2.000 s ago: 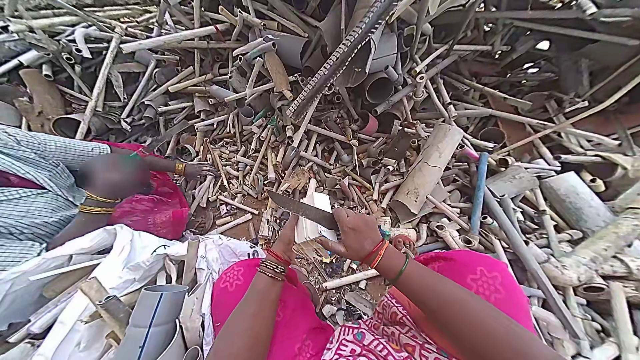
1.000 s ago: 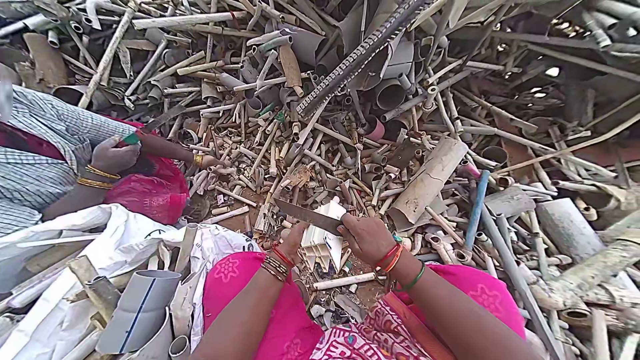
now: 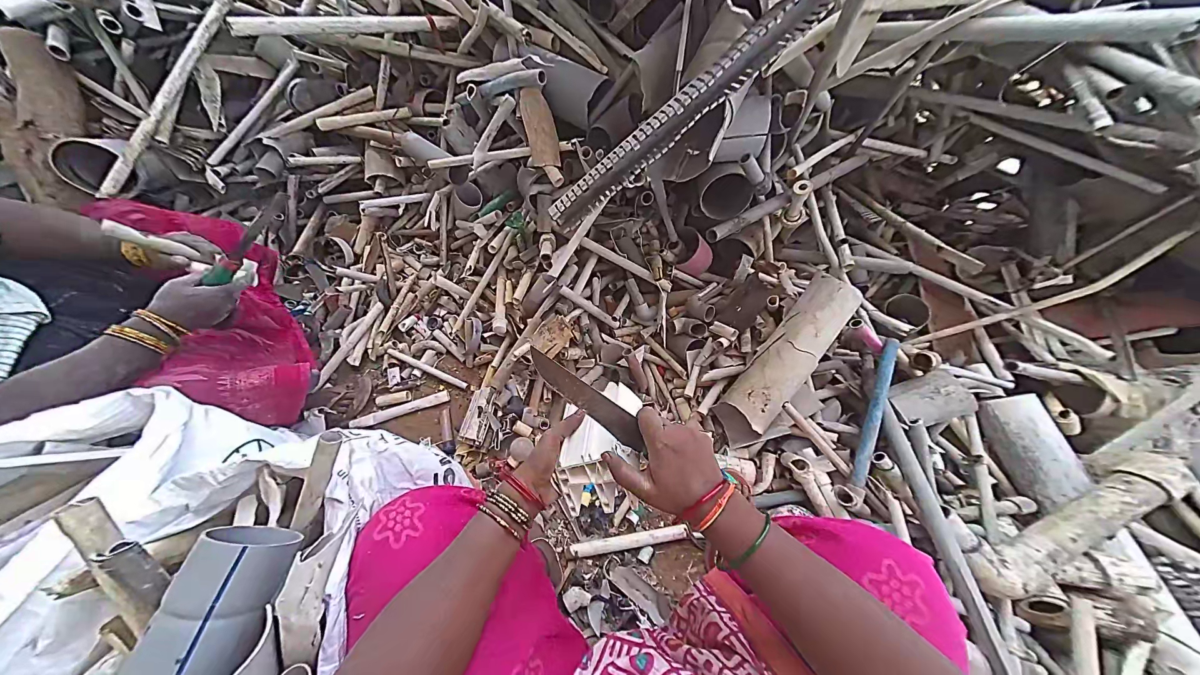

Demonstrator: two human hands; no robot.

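Centred low in the head view, my right hand [image 3: 677, 464] is closed around the handle end of a large knife [image 3: 592, 401], its dark blade pointing up and left. A white plastic piece [image 3: 595, 441] with a ribbed lower edge lies under the blade, between my hands. My left hand [image 3: 544, 459] is at the left side of this piece, fingers partly extended; whether it grips the piece is not clear. Below the piece lies a short pale pipe [image 3: 630, 541] on the ground.
A heap of scrap plastic pipes [image 3: 506, 281] spreads ahead. White sacks [image 3: 187, 431] holding pipe pieces, one a wide grey pipe [image 3: 225, 600], stand at left. Beyond them, a co-worker's hands [image 3: 197, 300] hold a green-handled blade and a thin pipe. A blue pipe [image 3: 874, 412] lies at right.
The white piece sits lower between my hands than a second ago, and my left hand's fingers look more spread. The co-worker's hands have come together over the red cloth.
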